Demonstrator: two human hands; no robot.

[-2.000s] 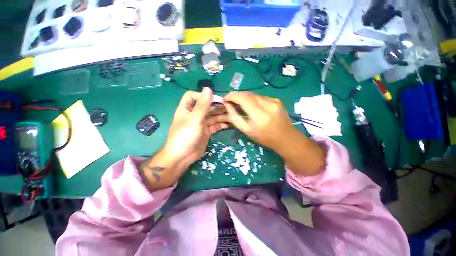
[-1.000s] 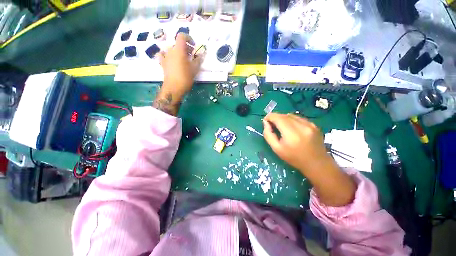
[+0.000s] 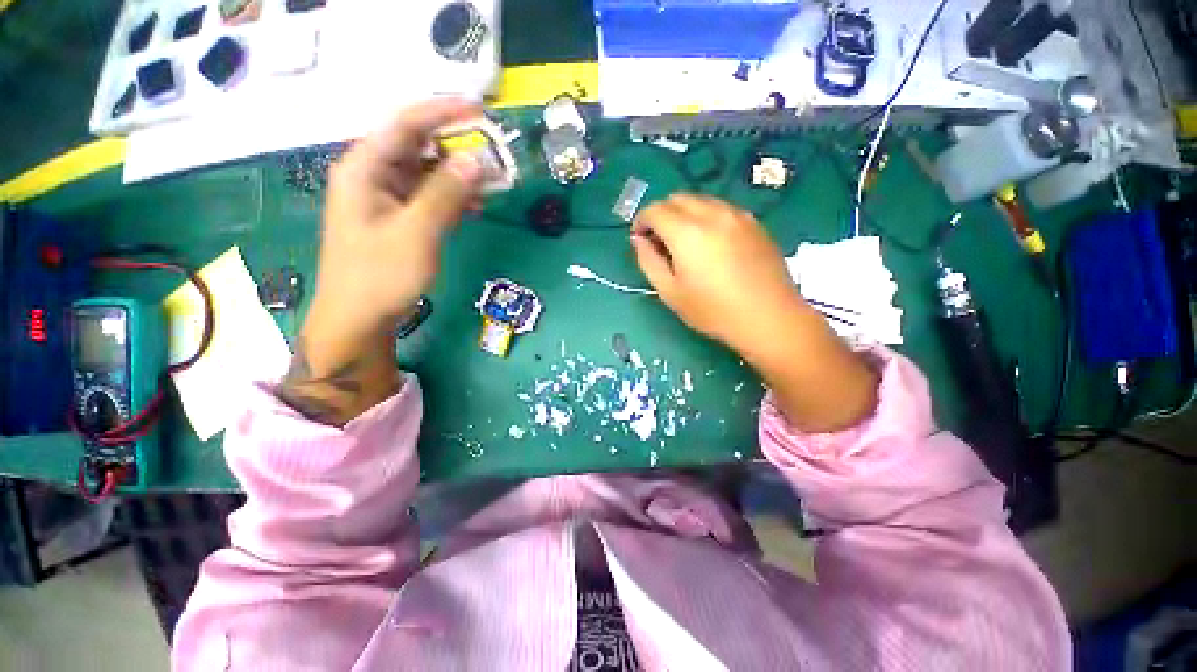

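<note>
My left hand holds a white-rimmed watch case with a yellow inside, raised near the front edge of the watch tray. My right hand is above the green mat with its fingers curled. A white cable with a small tip runs out from under it; whether the fingers grip the cable is hard to tell. An opened watch body, with blue internals and a yellow piece hanging from it, lies on the mat between my hands. Scattered white scraps lie in front of me.
The watch tray is at upper left. A multimeter and yellow paper are at left. White paper with tweezers and a thick black tool are at right. Bottles and a blue bin stand at the back.
My left hand went from the work at centre to the tray, and is now back over the mat's rear with a watch case. My right hand has moved right, away from the centre.
</note>
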